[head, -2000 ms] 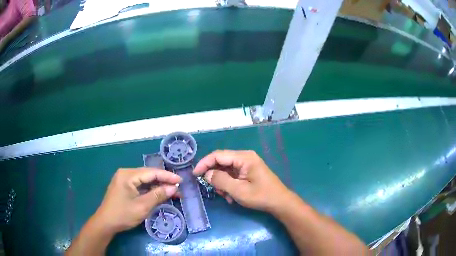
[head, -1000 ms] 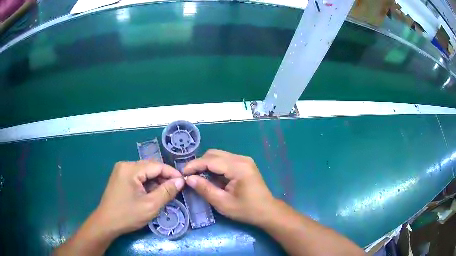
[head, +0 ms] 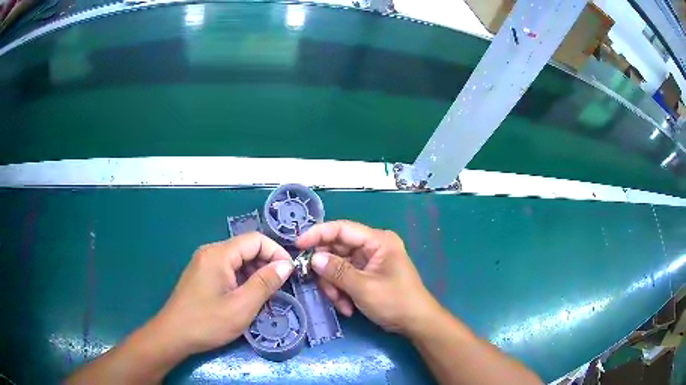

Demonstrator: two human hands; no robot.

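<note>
Two grey plastic housings lie side by side on the green bench top, pointing opposite ways. One housing [head: 294, 213] has its round spoked head at the top, near the white rail. The other housing [head: 276, 325] has its round head at the bottom. A small circuit board [head: 303, 264] with shiny parts is pinched between both hands above the housings' handles. My left hand [head: 239, 281] holds its left side with thumb and forefinger. My right hand [head: 359, 272] holds its right side. The fingers hide parts of the handles and the board's edges.
The green bench top [head: 481, 286] surrounds the housings. Beyond the white rail [head: 188, 171] runs a darker green conveyor belt [head: 248, 105]. A white metal post [head: 496, 94] rises from the rail. Brown cardboard [head: 587, 34] stands across the belt at the upper right. Torn cardboard [head: 639, 353] lies at the lower right.
The small board now shows more clearly between my fingertips; before, only a tiny bright piece was visible there. The view has shifted, so the housings and hands appear farther right.
</note>
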